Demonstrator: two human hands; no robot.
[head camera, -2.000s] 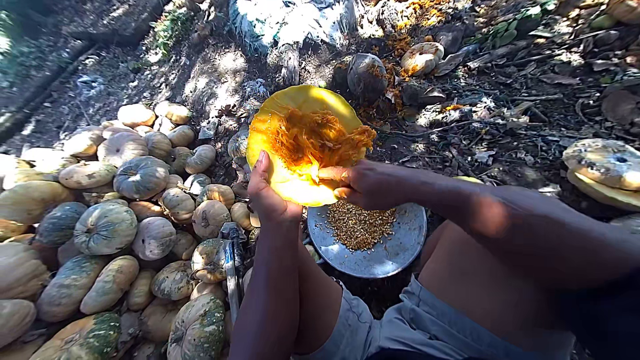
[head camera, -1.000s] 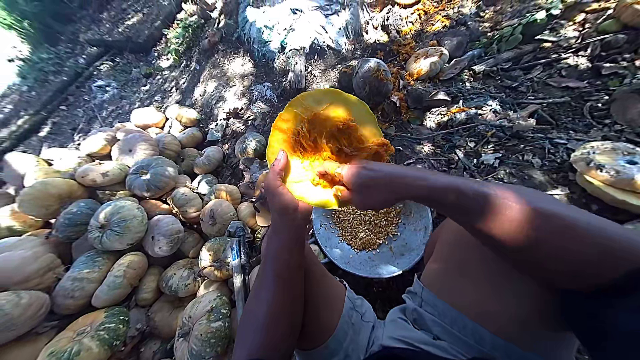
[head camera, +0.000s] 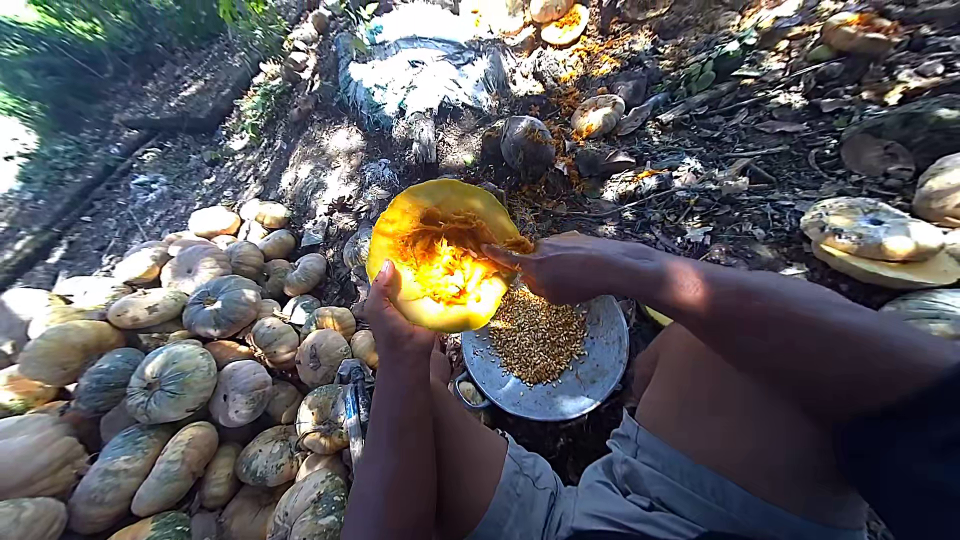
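Observation:
A halved pumpkin (head camera: 442, 202) with orange stringy pulp and pale seeds is held up, its cut side facing me. My left hand (head camera: 397, 319) grips its lower left rim, thumb over the edge. At the right rim is my right hand (head camera: 559, 266), a finger reaching into the pulp; whether it pinches any pulp cannot be told. Beneath them a round metal pan (head camera: 600, 360) with a handle holds a heap of pumpkin seeds (head camera: 536, 341). The pumpkin half hides the pan's upper left part.
Many whole pumpkins (head camera: 171, 382) are piled at left, beside a dark tool-like object (head camera: 356, 405). Cut pumpkin halves (head camera: 874, 229) lie stacked at right. A coconut husk (head camera: 527, 146) and a pale sack (head camera: 420, 79) lie ahead among leaves and scattered pulp.
My right fingers have moved from low in the hollow toward its right side. My left hand keeps its hold on the pumpkin half.

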